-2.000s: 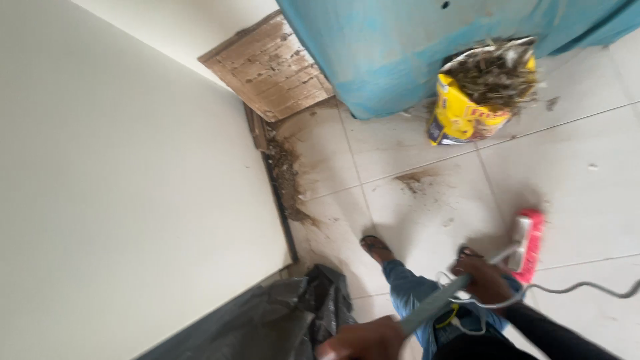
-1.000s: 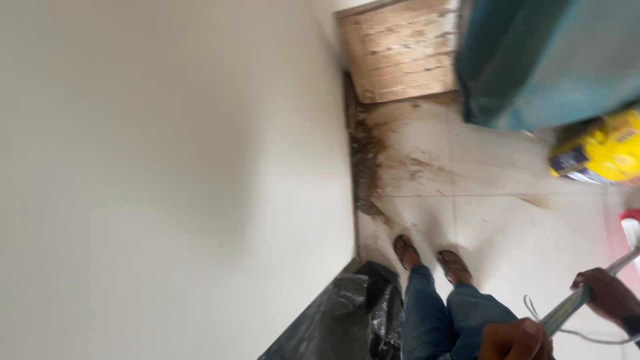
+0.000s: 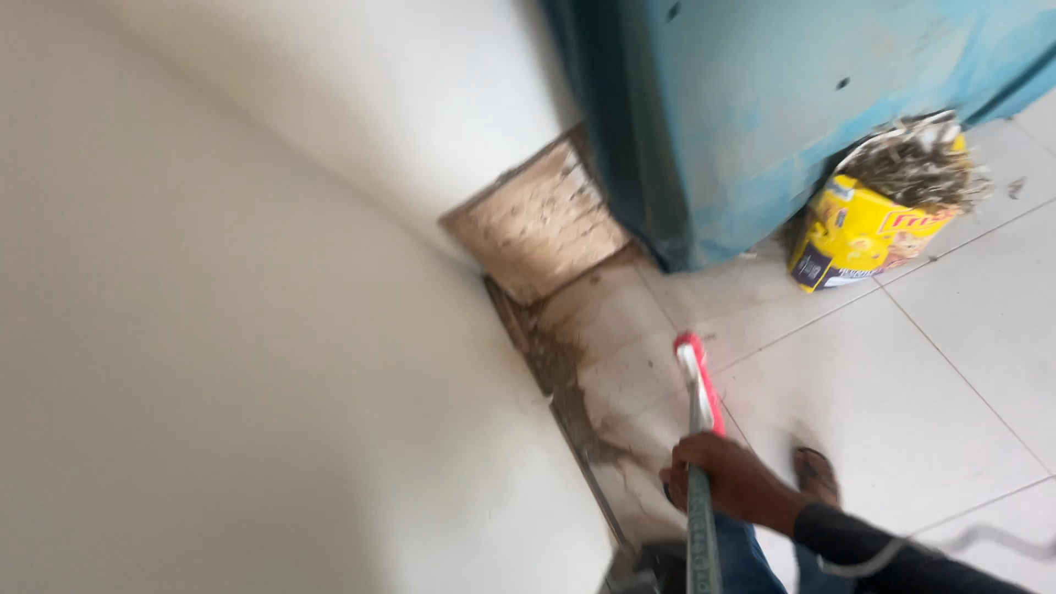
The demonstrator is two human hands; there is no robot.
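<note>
My right hand [image 3: 730, 478] is closed around the grey handle [image 3: 701, 536] of a push broom. Beyond it, the broom's red and white head [image 3: 700, 384] is over the tiled floor, its bristles hard to make out. My left hand is outside the view; the handle runs out at the bottom edge. Brown dirt and debris [image 3: 561, 355] lie along the foot of the wall, left of the broom head, with smeared stains spreading onto the tiles.
A worn wooden board [image 3: 544, 223] stands in the corner. Beside it hangs a blue-green cover [image 3: 726, 148]. A yellow bag [image 3: 866, 231] of dry debris stands against the cover. Black plastic [image 3: 652, 569] lies at the bottom, near my feet. A pale cable [image 3: 866, 568] crosses my sleeve.
The broom head has come from the right side to the floor near the dirty corner. My left hand, on the handle earlier, has left the view. The view has swung.
</note>
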